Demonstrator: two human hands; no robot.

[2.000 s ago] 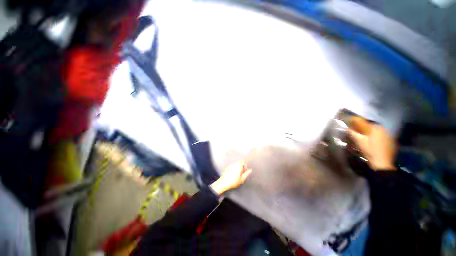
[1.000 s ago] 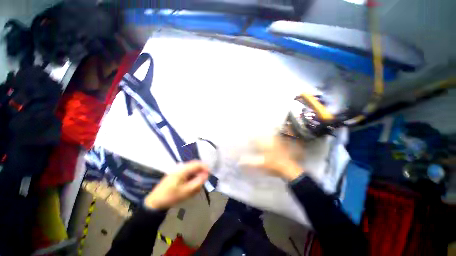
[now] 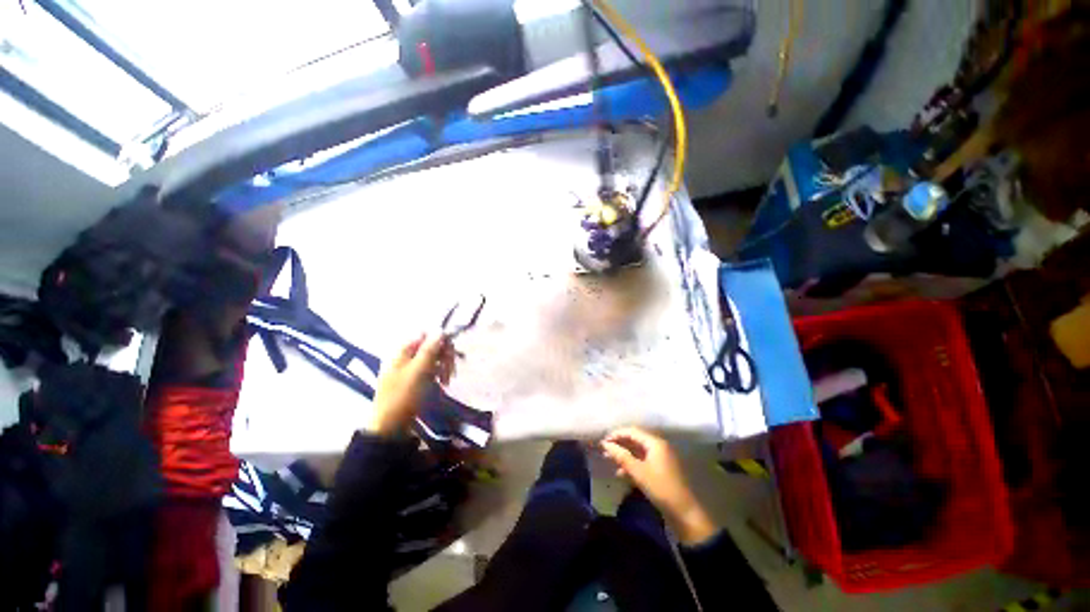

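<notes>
A long black-and-white striped strip (image 3: 320,338) lies slantwise on the left of the white table, with a looped far end. My left hand (image 3: 410,385) is over its near part, fingers closed on a thin dark curved piece (image 3: 469,318) whose two ends point away from me; I cannot tell if it is cord or snips. The strip's near end (image 3: 460,421) lies at the table's front edge. My right hand (image 3: 651,469) is just off the front edge, fingers loosely curled and apart, with nothing seen in it. The steam iron (image 3: 610,236) stands at the back right.
The white table (image 3: 371,221) has a brown stain near the iron. Black-handled scissors (image 3: 732,365) lie at its right corner. A grey padded arm (image 3: 323,120) and blue bar (image 3: 406,146) cross behind. A red crate (image 3: 986,478) stands right; striped pieces (image 3: 269,496) hang below the left edge.
The view has swung to the right and further back. My right hand has left the iron and moved off the table's front edge. My left hand has taken hold of the thin dark piece.
</notes>
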